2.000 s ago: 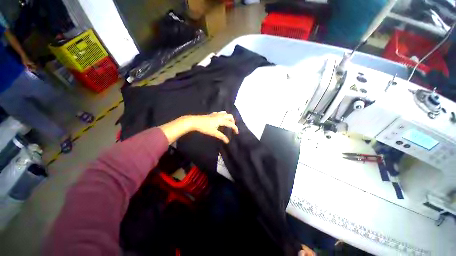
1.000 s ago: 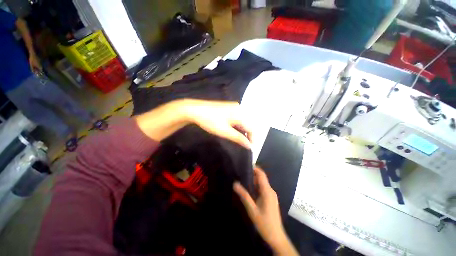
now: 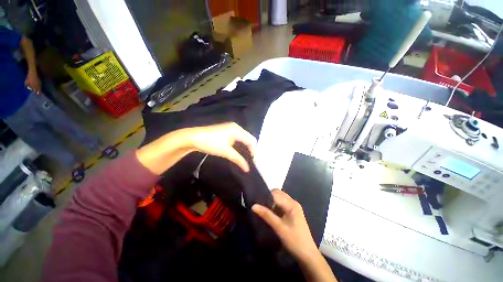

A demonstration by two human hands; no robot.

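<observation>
Black fabric panels point(image 3: 212, 113) lie over the left part of the white machine table and hang over its edge. My left hand point(image 3: 223, 144) grips a black panel from above, its fingers partly hidden in the cloth. My right hand point(image 3: 287, 217) pinches the edge of the same panel lower down, nearer my lap. A flat dark piece point(image 3: 308, 184) lies on the table just right of my hands. The presser foot and needle area point(image 3: 348, 147) of the sewing machine point(image 3: 435, 148) is beyond that piece, with no hand at it.
Red-handled snips point(image 3: 402, 189) and narrow dark strips point(image 3: 440, 223) lie right of the needle. A red crate point(image 3: 207, 217) is below the fabric. Yellow point(image 3: 96, 73) and red point(image 3: 117, 98) crates stand at far left. A person point(image 3: 41, 104) stands there. Another person point(image 3: 389, 33) is behind the table.
My right hand has come up from the bottom edge and taken hold of the cloth. My left hand has gripped the panel, and its near edge is drawn up between both hands.
</observation>
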